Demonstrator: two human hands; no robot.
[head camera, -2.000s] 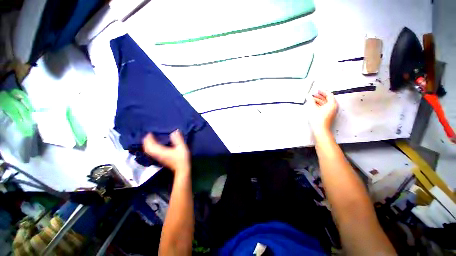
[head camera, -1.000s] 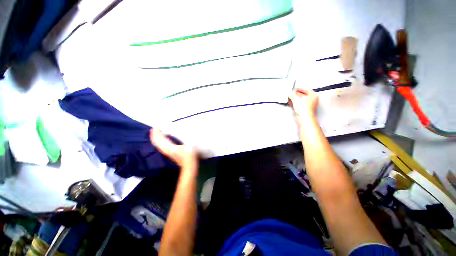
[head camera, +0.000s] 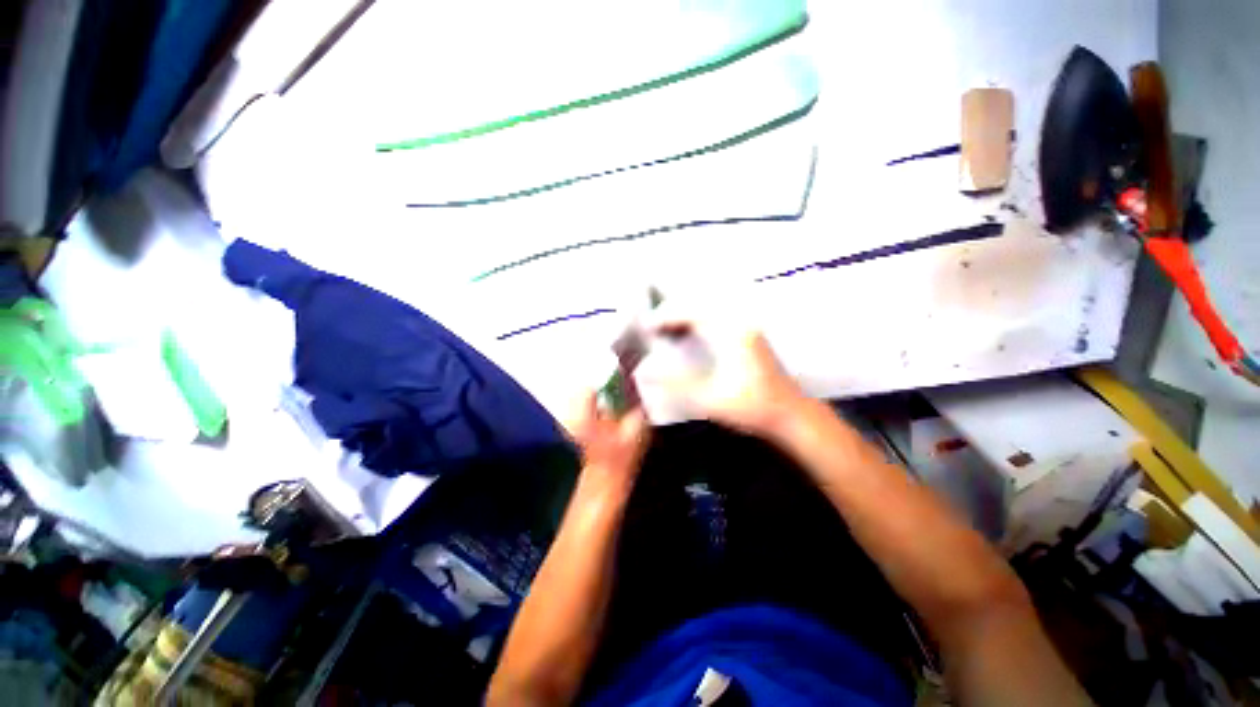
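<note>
White pattern templates with dark and green edges lie stacked in steps on the white table; one is the curved template (head camera: 650, 194). My left hand (head camera: 611, 425) and my right hand (head camera: 746, 380) are close together over the table's front edge, both blurred. A white template (head camera: 670, 376) with a greenish edge is between them, gripped by both; its full shape is hidden. A navy garment panel (head camera: 401, 366) lies bunched left of my hands, touching neither clearly.
A steam iron (head camera: 1085, 145) with an orange-red hose (head camera: 1195, 297) stands at the table's right end, beside a tan block (head camera: 987, 138). Green pieces (head camera: 194, 387) lie at the far left. A metal can-like object (head camera: 283, 508) is at the lower left edge.
My right hand has moved left from the lowest template's right end, bringing a white piece inward. My left hand has moved right, away from the navy panel. The camera view has shifted.
</note>
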